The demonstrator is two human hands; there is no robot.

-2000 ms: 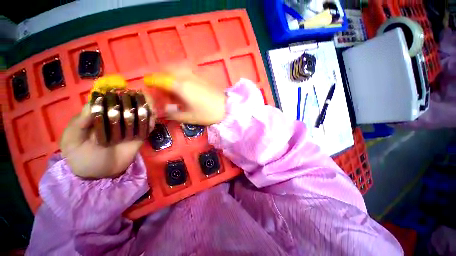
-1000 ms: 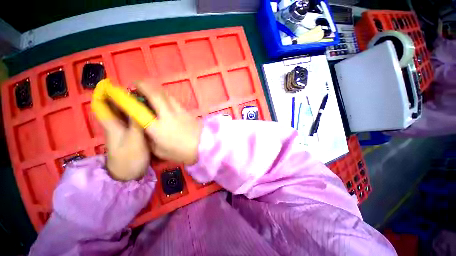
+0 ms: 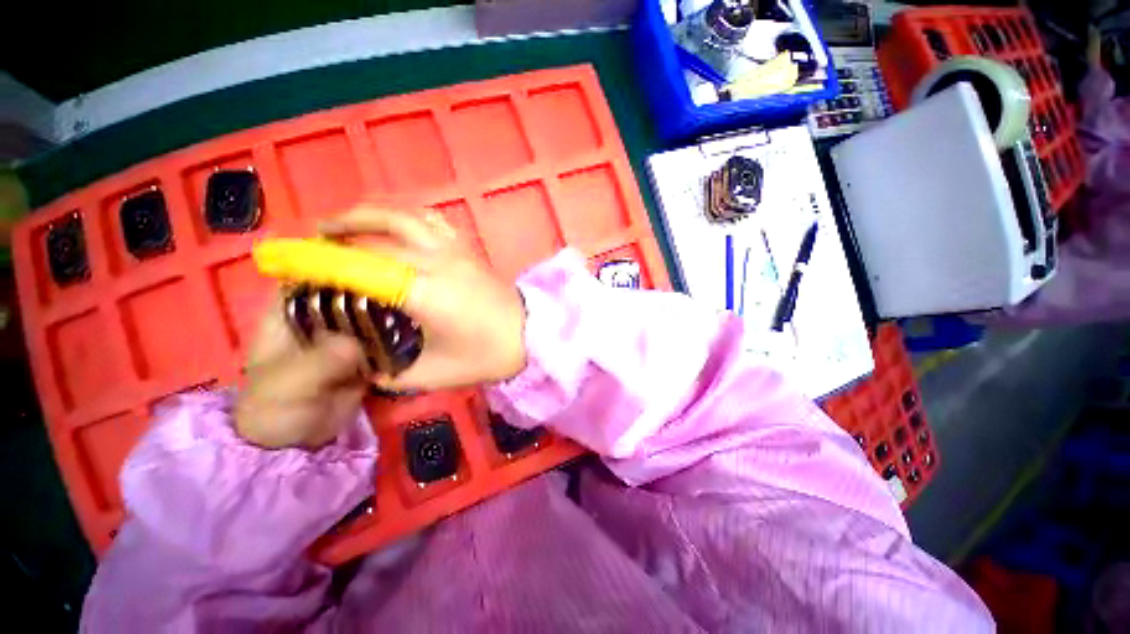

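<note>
A short row of dark watch bodies with shiny metallic edges (image 3: 353, 325) is held between both hands above the red tray (image 3: 124, 325). My left hand (image 3: 291, 394) grips the row from below; its fingers are partly hidden and blurred. My right hand (image 3: 459, 316) lies over the row from the right, with a yellow finger cot (image 3: 335, 269) along its top. Three watch bodies sit in the tray's top-left pockets, one of them here (image 3: 233, 201). Another watch body (image 3: 431, 450) lies in a pocket below the hands.
Right of the tray are a clipboard sheet (image 3: 824, 353) with a small stack of watch bodies (image 3: 734, 190) and pens, a blue bin (image 3: 675, 105), a white box (image 3: 923, 211) with a tape roll, and more red trays (image 3: 892, 427).
The row of watch bodies was upright in my left hand, then hidden behind the hands, and now shows tilted between both hands. My right hand has closed in from the right.
</note>
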